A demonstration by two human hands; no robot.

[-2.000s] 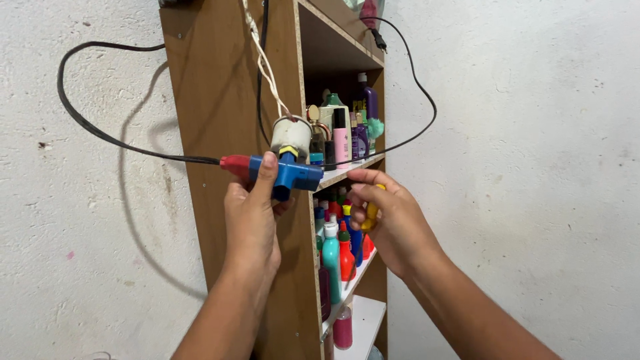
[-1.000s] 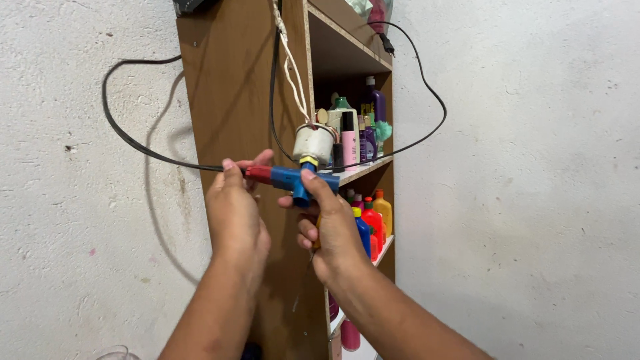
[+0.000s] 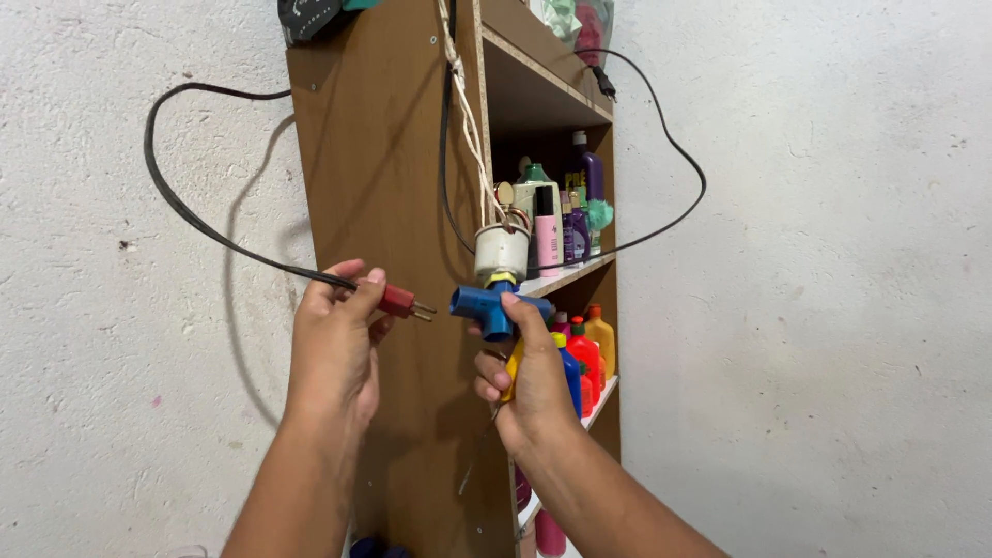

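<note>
Between thumb and fingers my left hand (image 3: pixel 341 333) holds a red two-pin plug (image 3: pixel 397 301) on a black cable, its bare pins pointing right at a small gap from a blue T-shaped plug adapter (image 3: pixel 487 302). My right hand (image 3: pixel 535 364) grips that adapter with the thumb and also holds a yellow-handled tool (image 3: pixel 512 372) in the palm; a thin metal shaft, probably a screwdriver's, points down from it. The adapter's top goes into a round white socket (image 3: pixel 500 252) with a yellow part at its lower rim. Twisted white wires (image 3: pixel 469 124) run up from the socket.
A brown wooden shelf unit (image 3: pixel 372 194) stands behind the hands, with bottles on its shelves, including a pink one (image 3: pixel 547 240) and a red one (image 3: pixel 583 356). A black cable (image 3: pixel 686 155) loops at the right, and a black plug (image 3: pixel 603 82) hangs near the top. White walls flank the unit.
The red plug, in the adapter's left side in both earlier frames, is now out in my left hand. My right hand, beside the adapter two seconds ago, now holds it; my left hand had held it then.
</note>
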